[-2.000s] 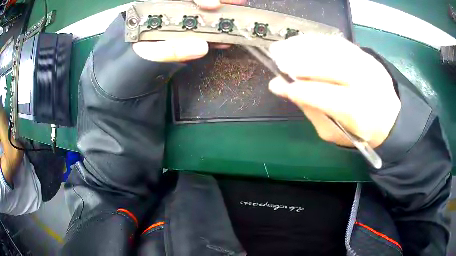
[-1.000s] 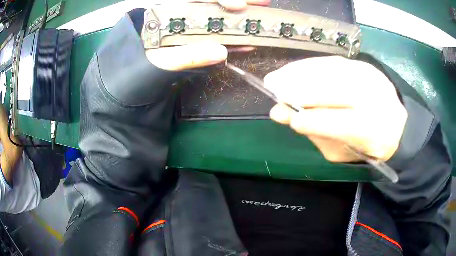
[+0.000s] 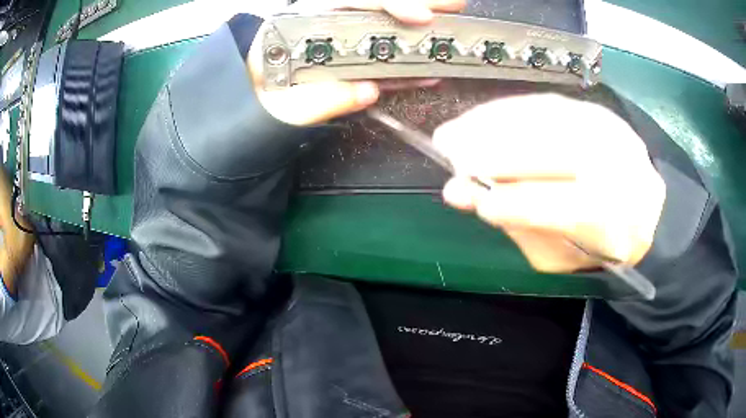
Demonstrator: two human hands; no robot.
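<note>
My left hand point(image 3: 319, 102) grips the left part of a grey metal fixture bar point(image 3: 409, 72), with the thumb along its lower edge and fingers over its top edge. The bar is held above the tray and carries a row of several dark square components point(image 3: 382, 48) with round centres. My right hand point(image 3: 564, 175) holds silver tweezers point(image 3: 413, 139) below the bar. Their tip points up and left near my left thumb and is apart from the components. Both hands look overexposed.
The black scrap tray point(image 3: 360, 192) lies under the bar, with fine reddish-gold slivers point(image 3: 425, 106) in it. A black ribbed box point(image 3: 88, 118) with a cable stands at the left. A neighbouring person's arm point(image 3: 20, 261) shows at the left edge. A white strip point(image 3: 662, 33) crosses the green bench point(image 3: 368, 233).
The bar and my left hand have moved right and slightly down. The tweezers have moved down and away from the components, and my right hand no longer overlaps the bar's right end.
</note>
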